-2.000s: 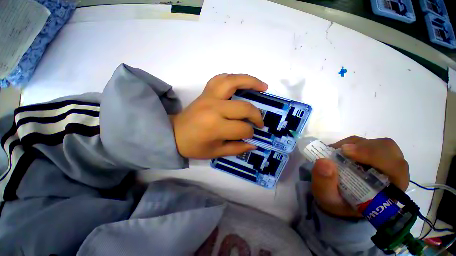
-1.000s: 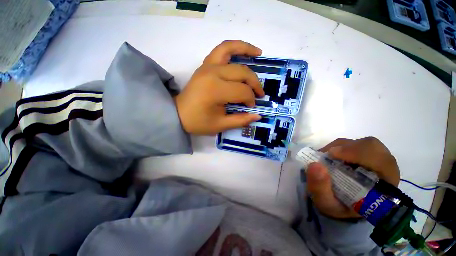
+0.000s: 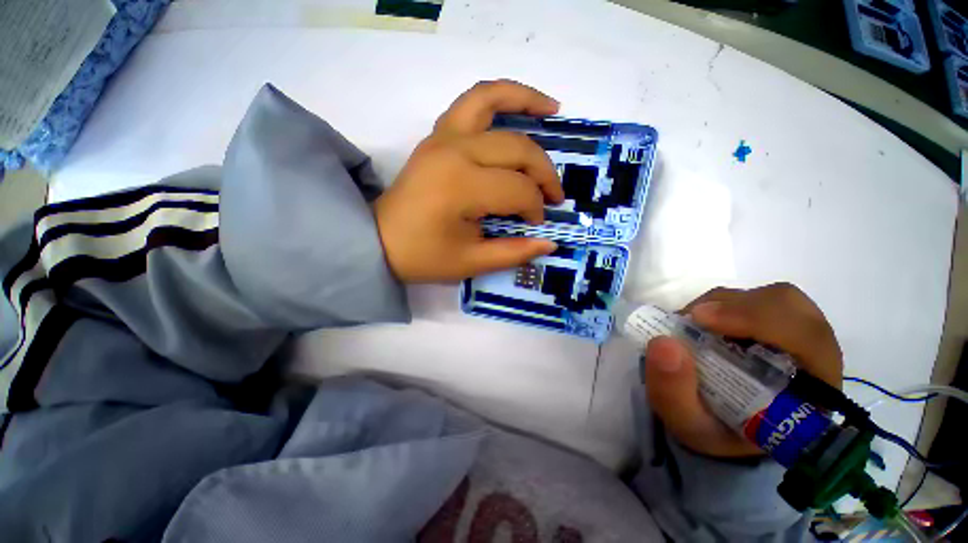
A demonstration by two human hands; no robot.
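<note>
Two light-blue plastic housings lie edge to edge on white paper, the upper one [image 3: 621, 186] and the lower one [image 3: 563, 286], with black and silver parts inside. My left hand [image 3: 467, 202] is bare and grips the upper housing, its fingers over the left part of both; it hides their left ends. My right hand [image 3: 759, 361] is closed around the glue syringe [image 3: 732, 387], which has a white printed label and a blue band. The syringe's pale needle points at the right end of the lower housing. Whether the tip touches, I cannot tell.
A bag of pale-blue parts [image 3: 85, 90] with a printed sheet [image 3: 48, 64] is at the upper left. More housings [image 3: 889, 34] stand on a dark-green strip at the upper right. A small blue mark [image 3: 742, 152] is on the paper [image 3: 318, 64]. Wires and a hose [image 3: 918, 392] run at the right.
Both housings and my left hand have moved up and slightly left, away from me. The needle has gone from the upper housing's right end to the lower housing's. My right hand has shifted slightly left.
</note>
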